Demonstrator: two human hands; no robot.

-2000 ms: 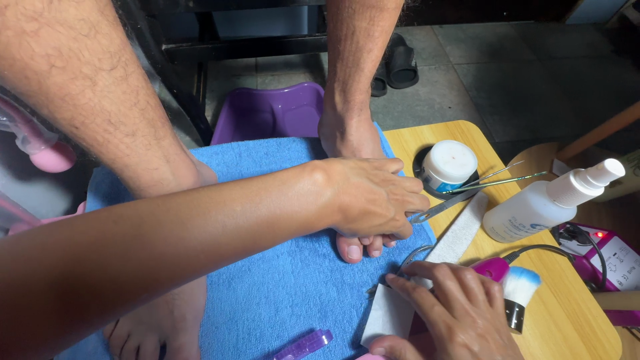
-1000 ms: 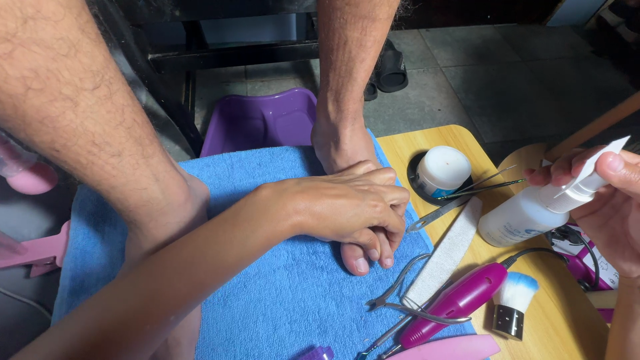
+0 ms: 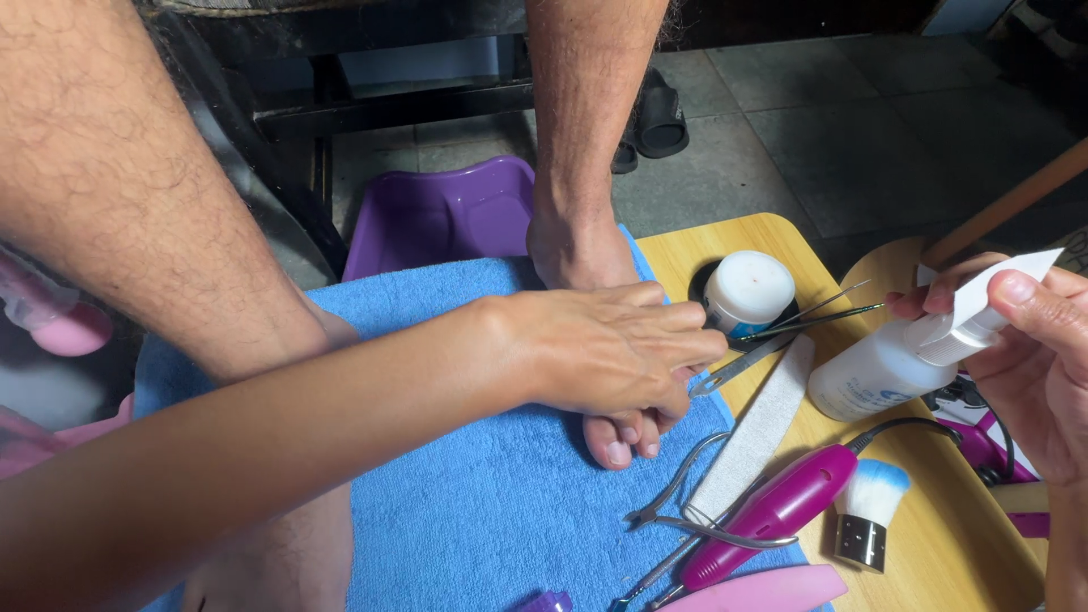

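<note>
My left hand [image 3: 608,344] reaches across the blue towel [image 3: 459,501] and lies over another person's foot [image 3: 578,246], its fingers curled around the toes. The big toe and a neighbouring toe show below it. At the right, my right hand [image 3: 1033,374] is at the top of a clear spray bottle [image 3: 884,374], which leans to the right. A white flat piece [image 3: 1003,285], perhaps a pad or wipe, is pinched under the thumb against the nozzle. The rest of the nozzle is hidden.
On the wooden table [image 3: 943,510] and towel lie a white-lidded jar [image 3: 750,289], a grey nail file [image 3: 756,425], cuticle nippers [image 3: 650,514], a magenta electric nail drill [image 3: 769,518], a pink file [image 3: 765,591] and a brush [image 3: 867,514]. A purple basin [image 3: 438,212] stands behind.
My right hand has moved from low over the tools up and right to the spray bottle, uncovering the nail drill and pink file. My left hand stays on the foot.
</note>
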